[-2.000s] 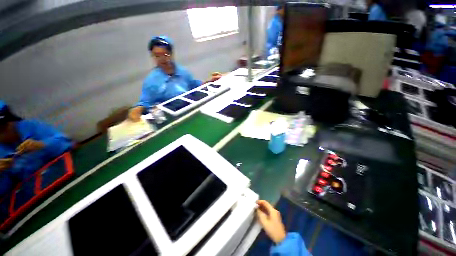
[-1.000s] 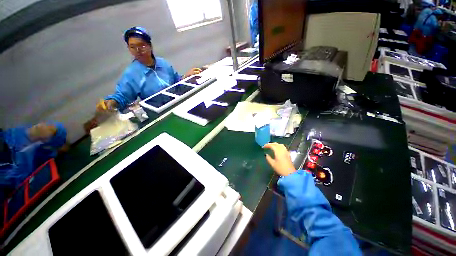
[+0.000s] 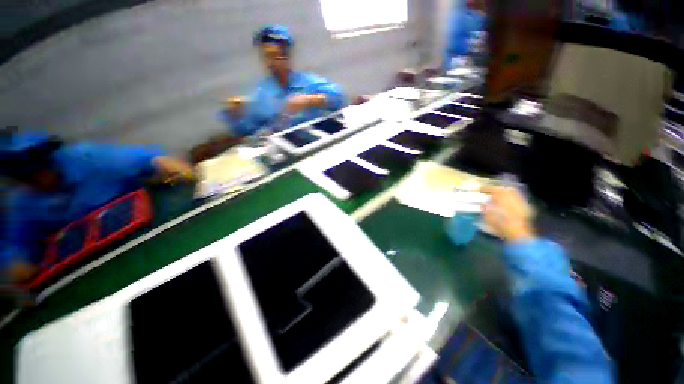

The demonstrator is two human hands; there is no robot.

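My right hand reaches over the right side of the bench, beside the small light-blue container. The hand is blurred, and I cannot tell whether its fingers hold anything. My left hand is out of the picture. A white foam tray lies in front of me on top of a stack, with black-screened tablets in its pockets. Pale yellow paper sheets lie behind the blue container.
A green conveyor line carries a white tray of tablets. Two people in blue work across it, one beside a red tray. A monitor and black equipment stand at the right rear.
My right hand has moved from the tray stack's edge to the blue container and now reaches beside it. The view has shifted, and the person at left now extends an arm.
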